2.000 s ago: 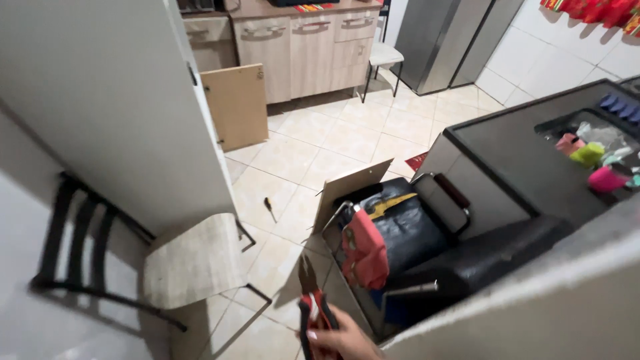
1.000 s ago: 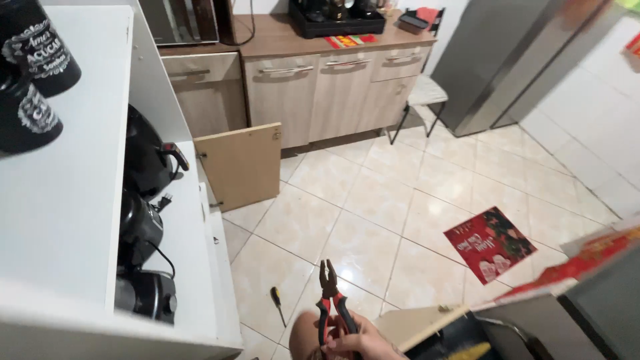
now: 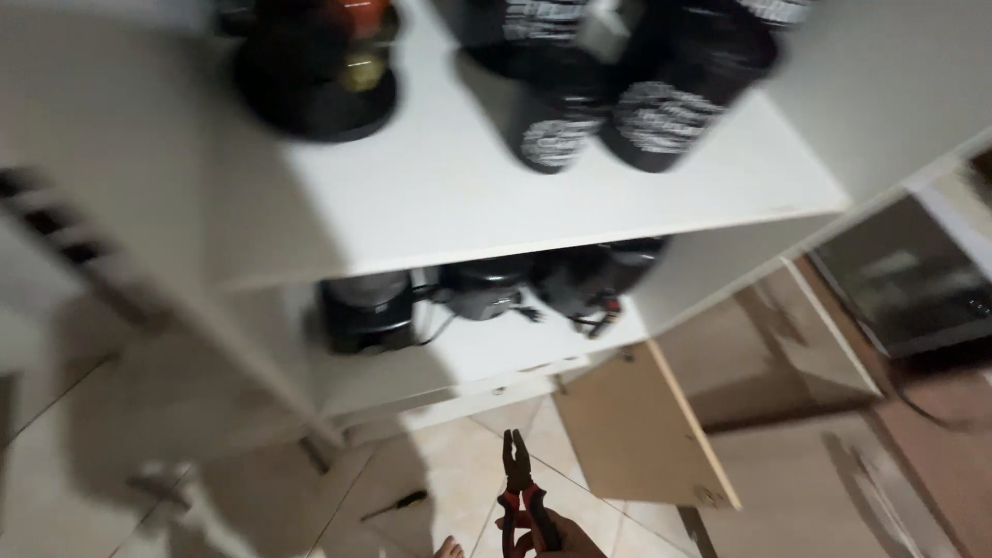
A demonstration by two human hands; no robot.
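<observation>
My right hand (image 3: 570, 536) grips combination pliers (image 3: 518, 488) with red and black handles at the bottom centre; the jaws point up and stand slightly apart. Left of the pliers, a screwdriver (image 3: 397, 504) lies on the tiled floor. Ahead is a white cabinet whose upper shelf (image 3: 496, 201) holds several black canisters (image 3: 659, 116) bearing writing. Black appliances (image 3: 368, 310) with cords stand on the lower shelf. A wooden door panel (image 3: 639, 426) is at the cabinet's lower right. My left hand is out of view.
Light wood cabinets (image 3: 814, 473) and a dark-fronted microwave (image 3: 914, 271) are at the right. Part of a bare foot (image 3: 449, 549) shows at the bottom edge. The cabinet's left side panel (image 3: 178, 256) runs down toward the floor. The picture is blurred by motion.
The view has swung left from the kitchen floor and wooden cabinets to the white cabinet's shelves. The pliers remain in my right hand.
</observation>
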